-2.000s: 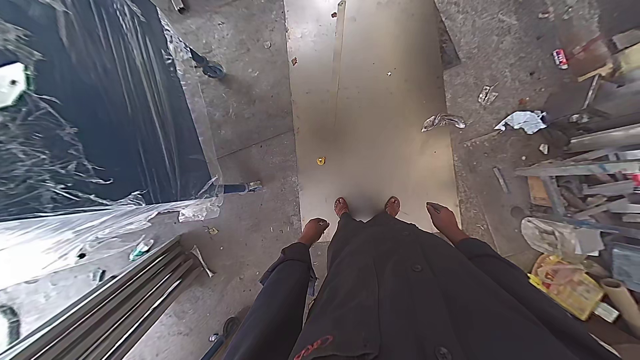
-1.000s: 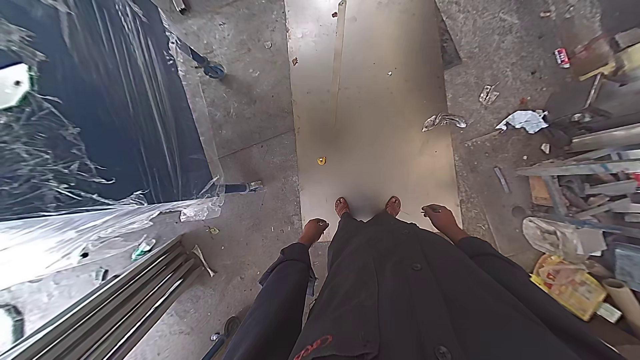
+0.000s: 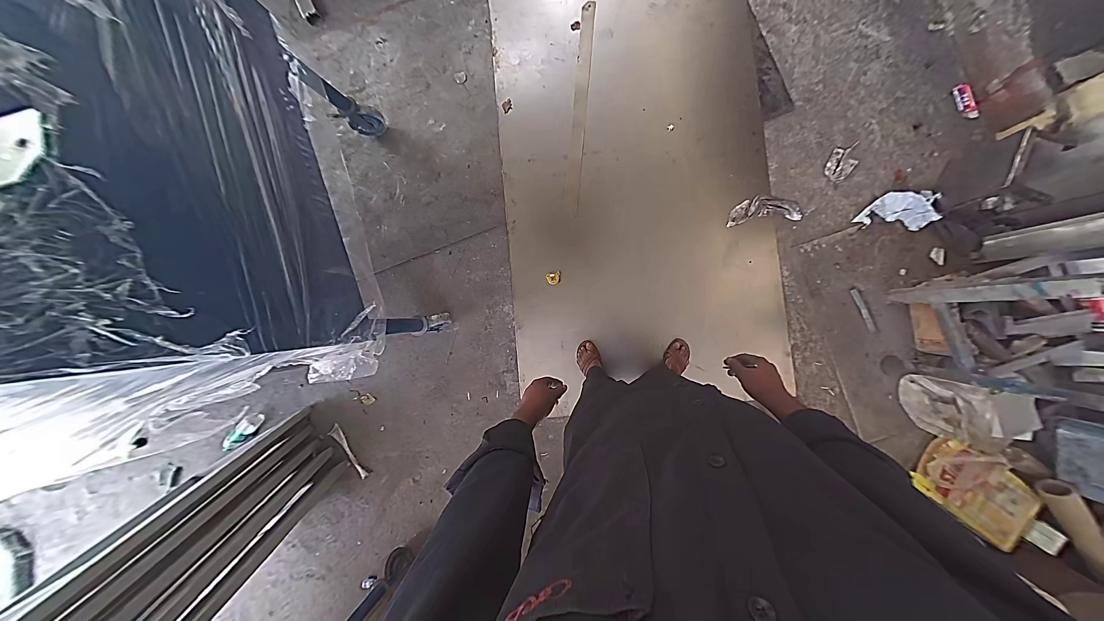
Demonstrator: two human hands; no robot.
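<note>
My left hand [image 3: 542, 398] hangs beside my left leg with its fingers curled; whether it holds something small cannot be told. Out to the right, my right hand [image 3: 755, 378] hangs over the edge of a metal sheet [image 3: 664, 190] on the floor, its fingers bent, and no object shows clearly in it. My feet stand on the near end of the sheet. On the sheet lie a long thin metal strip [image 3: 582, 103], a small yellow object [image 3: 553, 278] and, at its right edge, a crumpled piece of clear plastic [image 3: 763, 210].
A plastic-wrapped dark panel on a wheeled frame [image 3: 366, 121] stands at left, above stacked metal profiles [image 3: 181, 526]. At right are a cluttered metal rack [image 3: 992, 291], a yellow plastic package [image 3: 983, 492], a cardboard tube [image 3: 1069, 513], a white rag [image 3: 901, 209] and a red can [image 3: 965, 101].
My right hand has moved slightly to the left, inward toward my body. My left hand and the things on the metal sheet look much the same.
</note>
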